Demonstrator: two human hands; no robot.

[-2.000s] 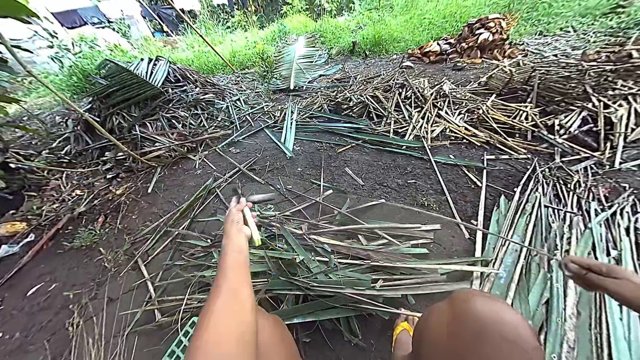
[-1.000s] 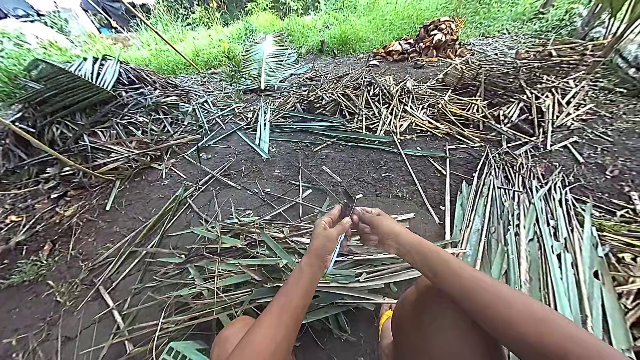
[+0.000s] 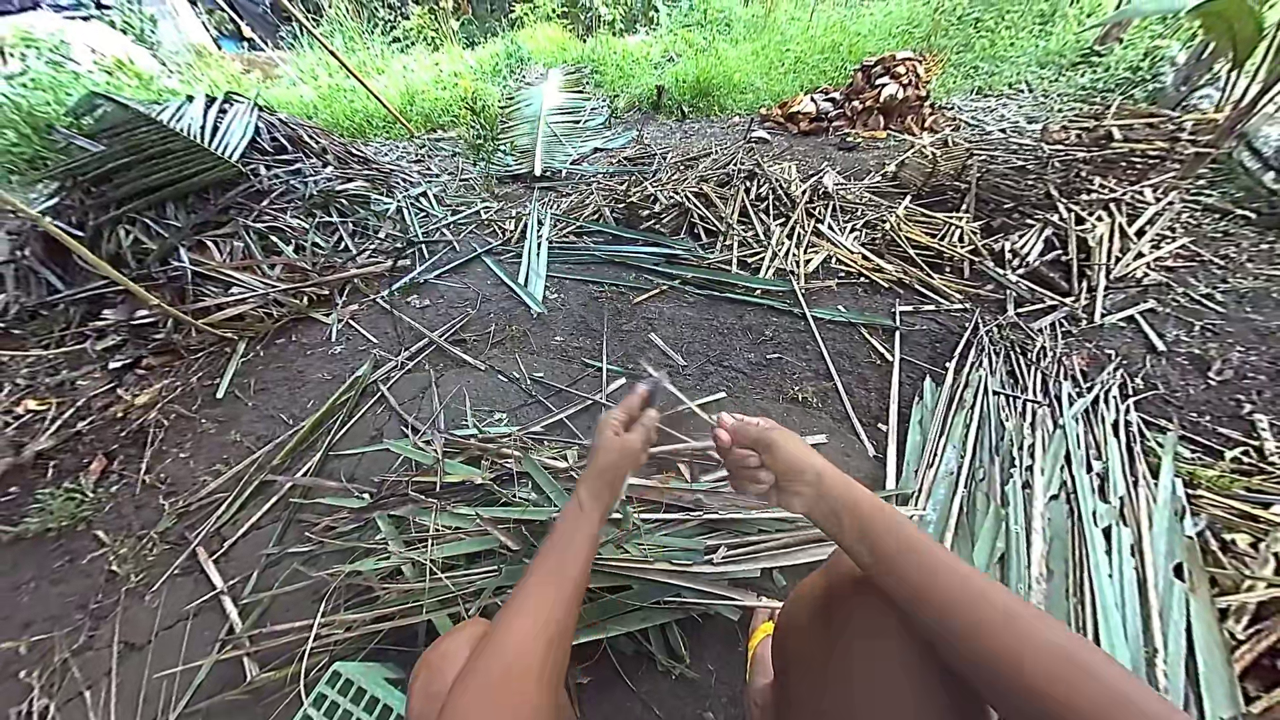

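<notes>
My left hand (image 3: pixel 625 440), centre of the head view, is closed on a small dark tool, blurred, perhaps a knife; its exact kind cannot be told. Close by on the right, my right hand (image 3: pixel 760 460) pinches a thin pale midrib (image 3: pixel 685 395) whose far end points up-left to the tool. Whether tool and midrib touch is unclear. Below both hands lies a loose heap of green and brown palm leaf strips (image 3: pixel 480 545) on dark soil. A layered bundle of long green palm leaflets (image 3: pixel 1060 510) rests to the right of my right hand.
Dry stalks (image 3: pixel 790 210) are heaped beyond the hands. Palm fronds (image 3: pixel 170 150) and dry leaves pile up at the left. Brown husks (image 3: pixel 870 100) stand near the grass. A green plastic crate (image 3: pixel 352 692) sits by my left knee, and a yellow sandal strap (image 3: pixel 759 640) shows at my foot.
My right hand has come in from the far right to beside my left hand. Against one second ago, the hands are slightly farther apart, with the midrib showing between them.
</notes>
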